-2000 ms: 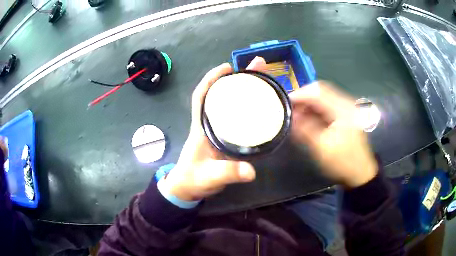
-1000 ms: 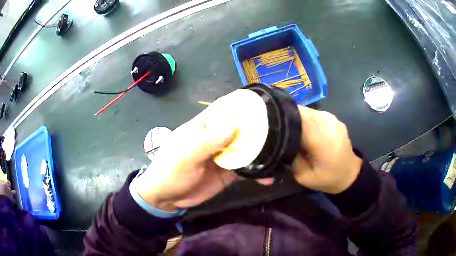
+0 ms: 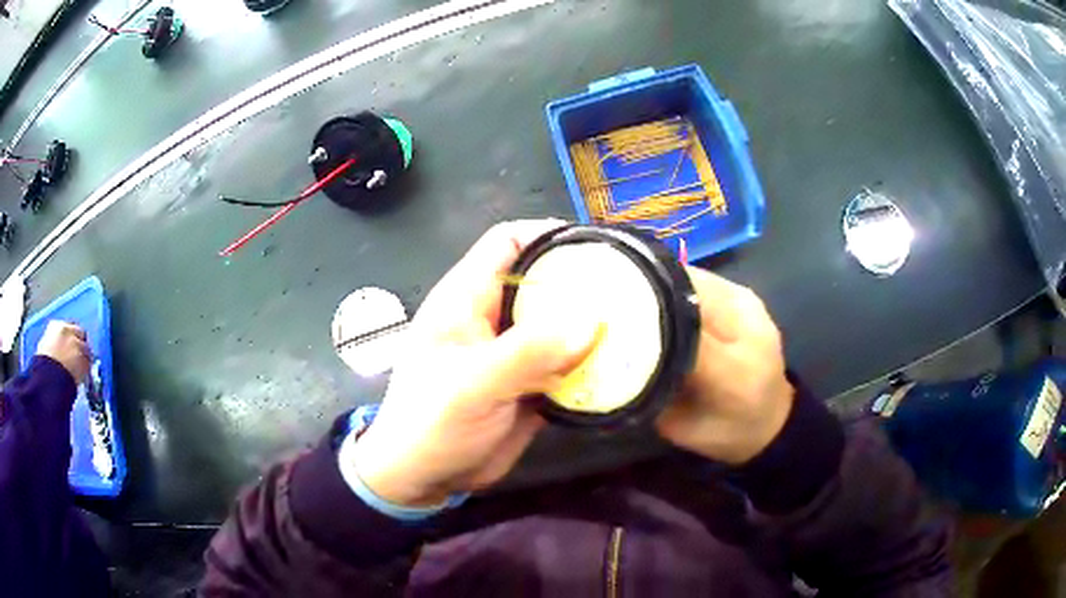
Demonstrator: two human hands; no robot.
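A black round housing (image 3: 682,310) is held between both hands at the middle, its mouth facing the camera. A bright cream-white round board (image 3: 620,298) sits in its mouth. My left hand (image 3: 468,374) grips the left side, with the thumb lying on the board's face. A short gold pin (image 3: 516,280) shows near the fingers of my left hand; whether it is held is unclear. My right hand (image 3: 736,368) holds the housing's right side; its fingertips are hidden behind it. A blue bin (image 3: 750,193) with loose gold pins (image 3: 646,141) stands just beyond.
A black unit (image 3: 360,164) with red and black wires lies upper left. A pale disc (image 3: 369,332) lies left, a shiny disc (image 3: 878,234) right. Another person's hand (image 3: 66,348) is at a blue tray (image 3: 102,304). Plastic bag (image 3: 994,105), pale rail (image 3: 281,96) and blue tank (image 3: 970,438) also show.
The right hand, blurred beside the housing earlier, now holds it. The housing turned aside, then back towards the camera. The left thumb moved onto the board. Another person's hand came to the left tray.
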